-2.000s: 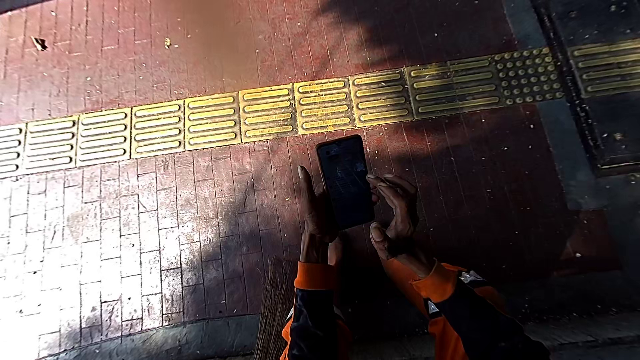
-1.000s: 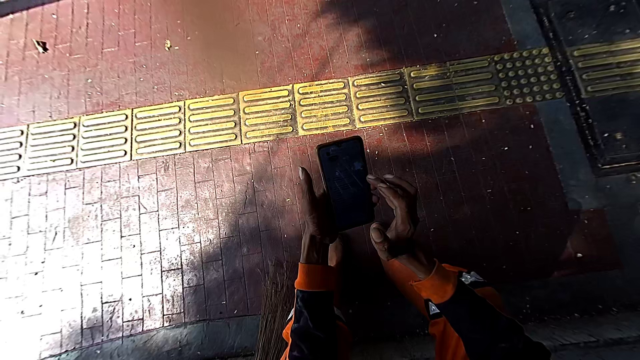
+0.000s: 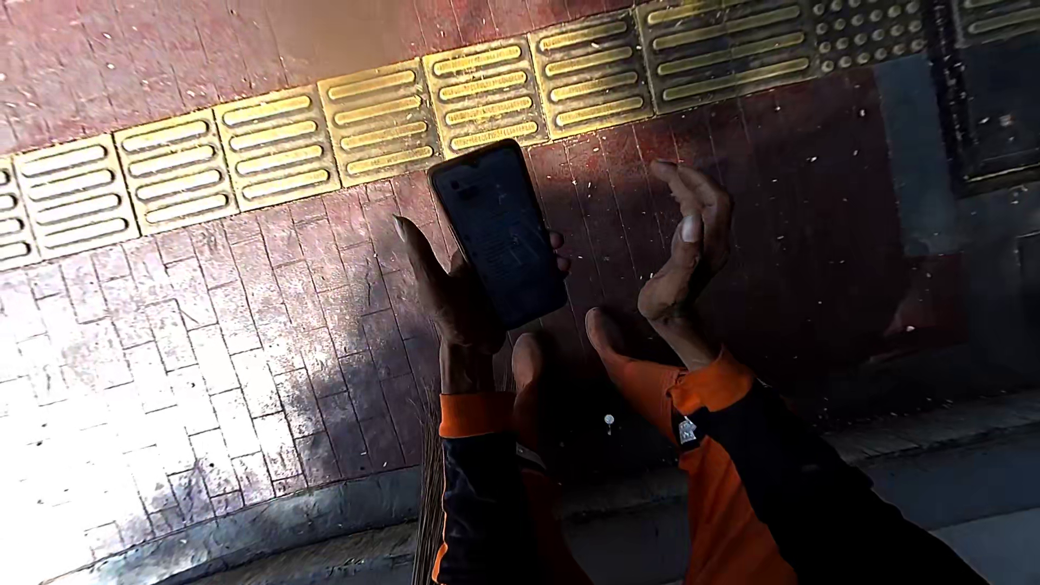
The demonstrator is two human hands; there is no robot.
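My left hand [image 3: 463, 305] holds a dark smartphone [image 3: 500, 236] from below, its screen facing up and very dim. The thumb stands away from the phone's left edge, and fingertips show at its right edge. To the right of the phone, apart from it, is my right hand [image 3: 691, 236], raised with its fingers curved and nothing in it. Both sleeves are dark with orange cuffs.
Yellow tactile paving tiles [image 3: 378, 122] cross the reddish brick pavement [image 3: 268, 301]. A bundle of thin bristles [image 3: 431, 487] lies beside my left sleeve. My feet, orange trousers and a stone kerb [image 3: 341, 504] show below. A dark-framed panel [image 3: 999, 106] is at upper right.
My right hand has moved away from the phone to the right; earlier its fingers were at the phone's right edge. The phone stays in my left hand.
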